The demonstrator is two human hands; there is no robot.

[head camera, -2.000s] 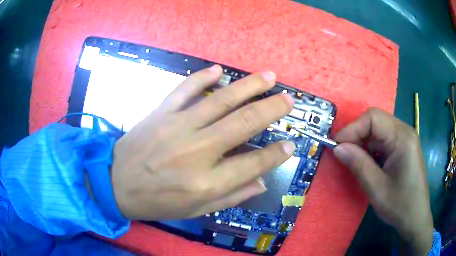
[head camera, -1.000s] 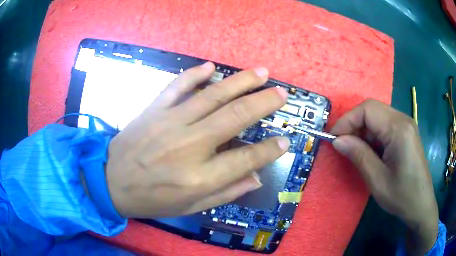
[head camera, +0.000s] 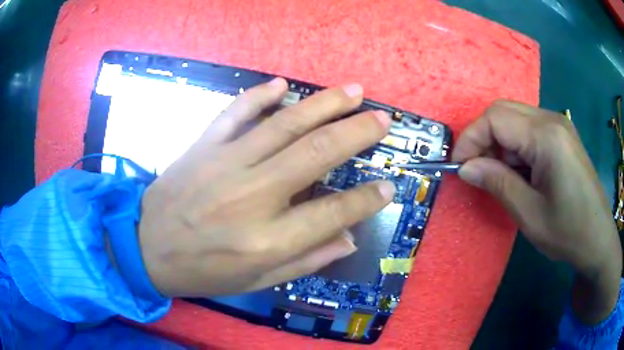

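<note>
The opened tablet [head camera: 96, 123] lies insides up. Its blue mainboard [head camera: 369, 290] is at the right end, partly under my left hand [head camera: 253, 198]. My left hand lies spread flat over the middle of the tablet, fingers apart, holding nothing that shows. My right hand [head camera: 527, 164] pinches thin dark tweezers [head camera: 427, 166] between thumb and forefinger at the tablet's right edge. The tweezers' tip is at a small white connector [head camera: 380, 161] with an orange-gold strip beside it, below the camera module [head camera: 422, 148]. Whether the tip touches it cannot be told. The battery [head camera: 157, 123] glares white.
A red foam pad [head camera: 465, 273] lies under the tablet on a dark green bench [head camera: 571, 61]. Golden flex cables [head camera: 619, 171] lie at the far right. A yellow stick [head camera: 567, 115] shows partly behind my right hand.
My right hand has moved up, and the tweezers now lie almost level instead of slanting. The tablet and my left hand have shifted slightly left in the view. The yellow stick is now mostly covered.
</note>
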